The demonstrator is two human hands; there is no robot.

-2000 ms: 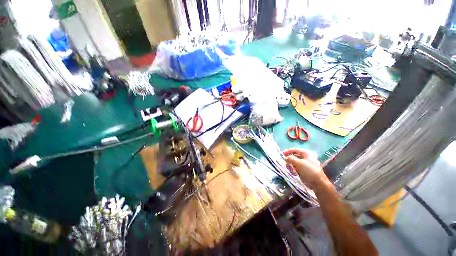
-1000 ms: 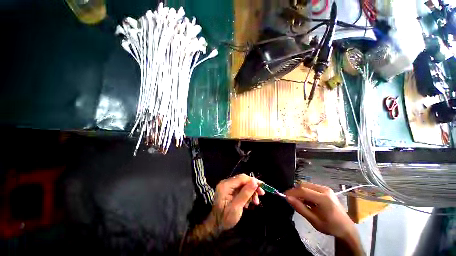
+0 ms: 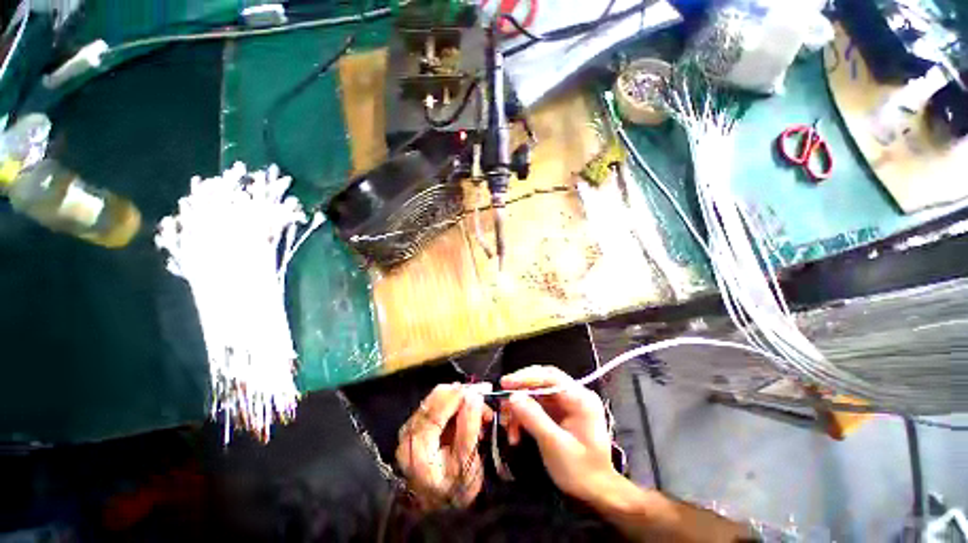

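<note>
A white cable (image 3: 658, 344) runs from the bundle at the right to my hands, below the bench's front edge. My right hand (image 3: 560, 422) pinches the cable near its end. My left hand (image 3: 444, 437) pinches the tip of the same end, where a small dark piece shows between the fingertips. The piece is too small and blurred to tell. The hands are close together. The soldering iron (image 3: 497, 159) stands above them over the scorched board (image 3: 446, 308), tip toward me, touched by neither hand.
A white-ended cable bundle (image 3: 239, 297) lies at left, a bottle (image 3: 80, 202) beyond it. A black fume fan (image 3: 398, 207) is left of the iron. A parts tub (image 3: 644, 89), red scissors (image 3: 807, 151) and a long cable bundle (image 3: 732, 244) are at right. The bench edge lies above my hands.
The view has turned and shifted. My hands have come closer together on the cable end, and the green piece seen between them a second ago now shows only as a small dark bit.
</note>
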